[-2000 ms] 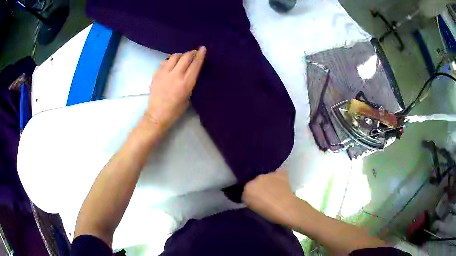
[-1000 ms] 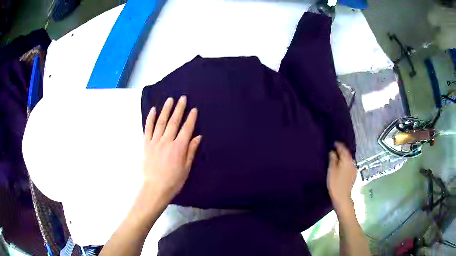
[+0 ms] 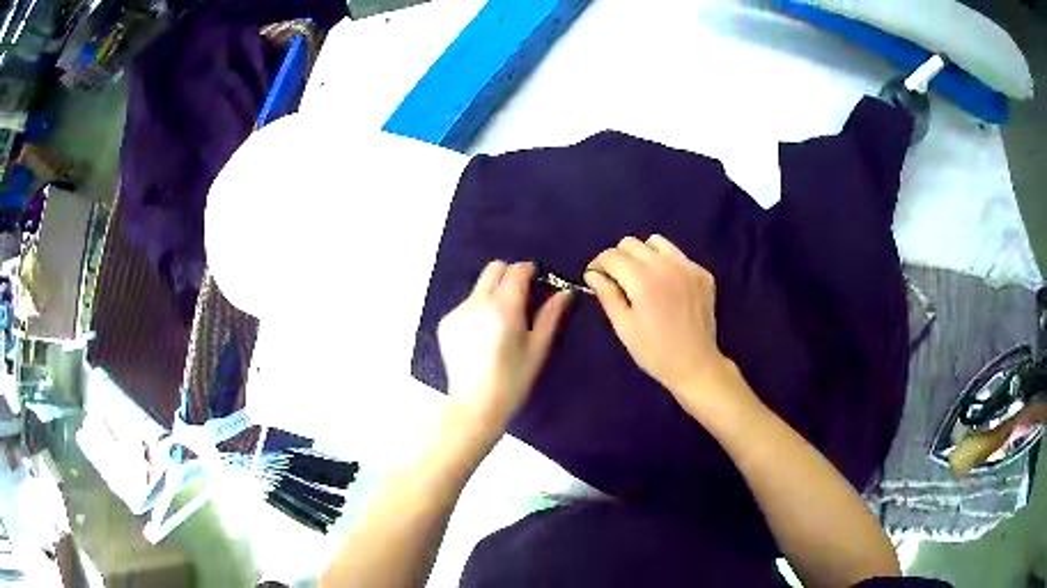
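Note:
A dark purple garment (image 3: 643, 195) lies spread over the white padded pressing form (image 3: 333, 230) and the white table cloth. My left hand (image 3: 494, 345) and my right hand (image 3: 666, 304) are over the middle of the garment, fingertips pinched and facing each other. Between them is a small thin item (image 3: 563, 283) with light and dark marks, perhaps a label or trim; it is too small to tell. Both hands seem to hold its ends.
The steam iron (image 3: 990, 431) stands on the greyish pad (image 3: 959, 379) at right. A blue bar (image 3: 482, 69) lies behind the form. A white padded sleeve board (image 3: 930, 35) is at far right. A basket (image 3: 218, 345) with purple garments (image 3: 184, 149) and white hangers (image 3: 218, 448) are at left.
The garment's upper edge now lies across the form's right part. My right hand has moved left from the garment's right edge, and both hands have come together at the small item. The view has shifted left.

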